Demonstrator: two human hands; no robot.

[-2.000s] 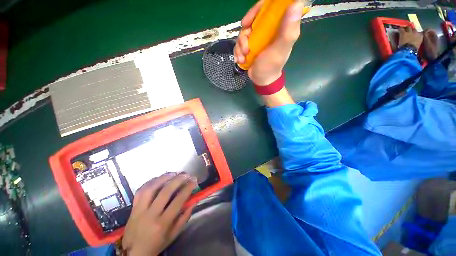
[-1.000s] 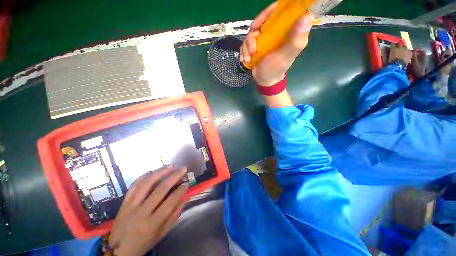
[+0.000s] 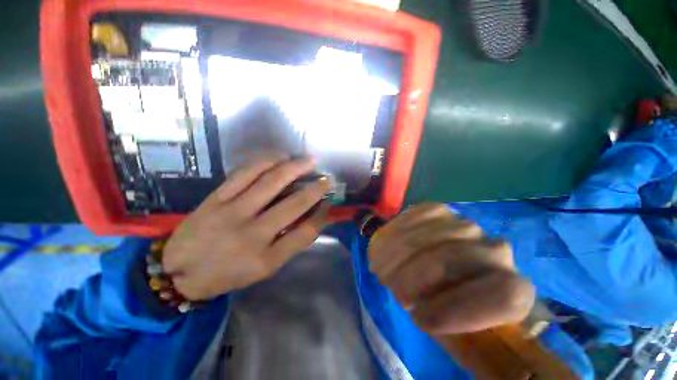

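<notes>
The opened tablet (image 3: 167,119) lies in its red frame (image 3: 78,148), with strong glare on its large bright battery area (image 3: 312,96). My left hand (image 3: 245,230) lies palm down over the lower edge of the tablet. Its fingertips are near a small greenish piece (image 3: 338,191) at that edge; whether they hold anything cannot be told. My right hand (image 3: 449,271) is closed around the electric screwdriver (image 3: 508,352). The black nose is at the frame's lower right corner. The screwdriver's tip is too blurred to see clearly.
The dark mesh-patterned dish (image 3: 505,30) lies on the green bench (image 3: 512,126) at the top, cut off by the picture edge. A neighbouring person's blue sleeve (image 3: 616,215) is at the right, near part of another red frame (image 3: 648,111). A white rail (image 3: 631,33) runs at the upper right.
My right hand has brought the screwdriver from the dish down to the frame's lower right corner. The view has tilted down and closer. My left hand stays on the tablet's lower edge.
</notes>
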